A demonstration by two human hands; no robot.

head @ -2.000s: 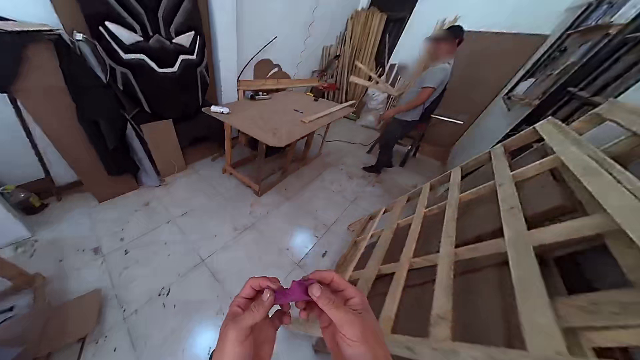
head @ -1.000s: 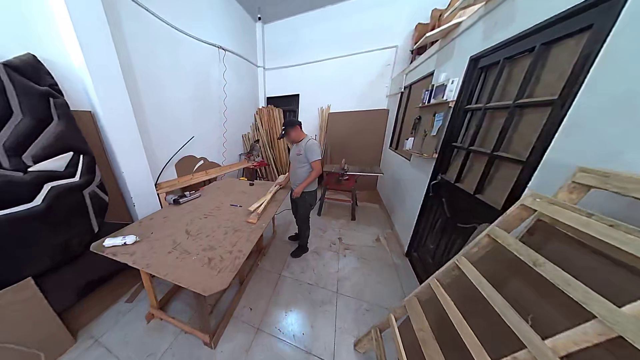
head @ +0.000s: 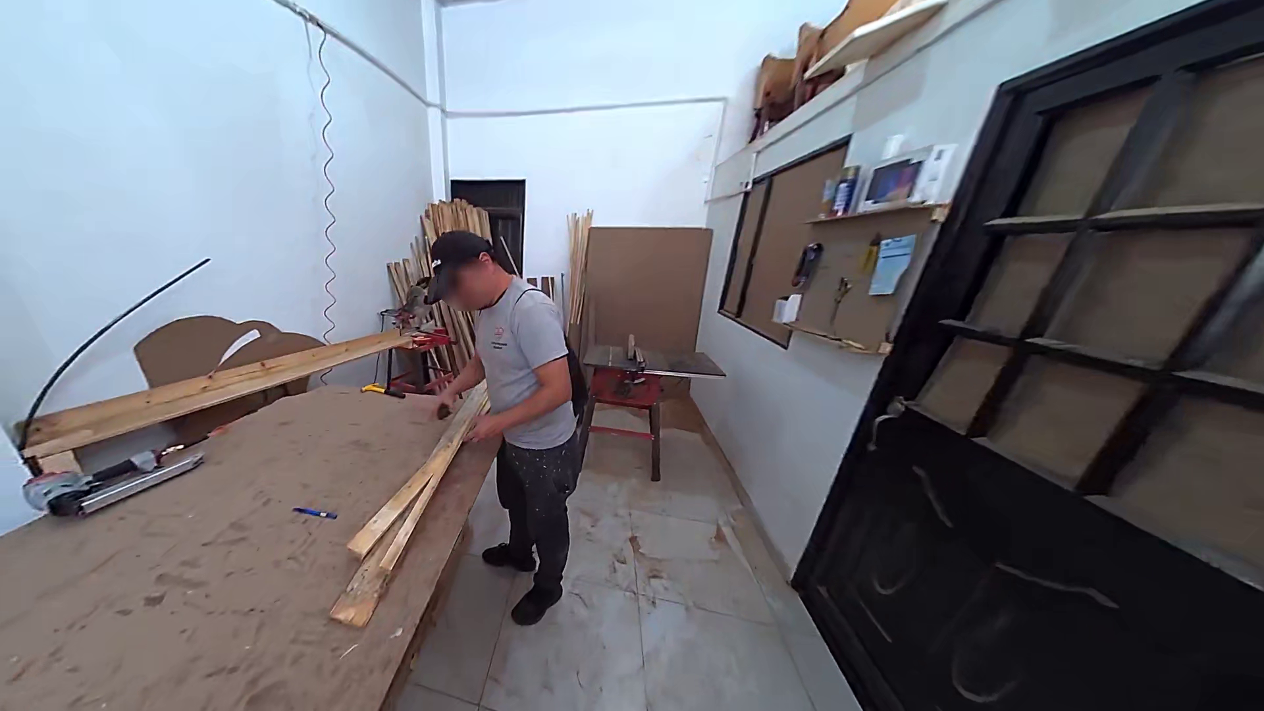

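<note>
Neither my left hand nor my right hand shows in the head view now, so what they hold is hidden. A wooden worktable [head: 227, 592] fills the lower left. On it, near the right edge, lie several pale wood strips [head: 405, 513], and a co-worker [head: 523, 346] standing at the far end has both hands at them. A blue pen [head: 315, 513] lies at the table's middle. Beyond it is a yellow-handled tool [head: 382, 391] near the back edge. A pneumatic nail gun [head: 109, 481] rests at the left side.
A table saw [head: 627, 385] on a red stand is behind the co-worker. A black door [head: 987, 494] with panels takes up the right side. Long boards [head: 227, 385] extend along the table's far left side. Wood strips lean by the back wall, and tiled floor [head: 632, 592] runs along the right.
The view has swung up and come closer to the worktable. Two seconds ago both my hands held a small purple piece; they are out of view now. The co-worker, earlier by the leaning strips, is at the table.
</note>
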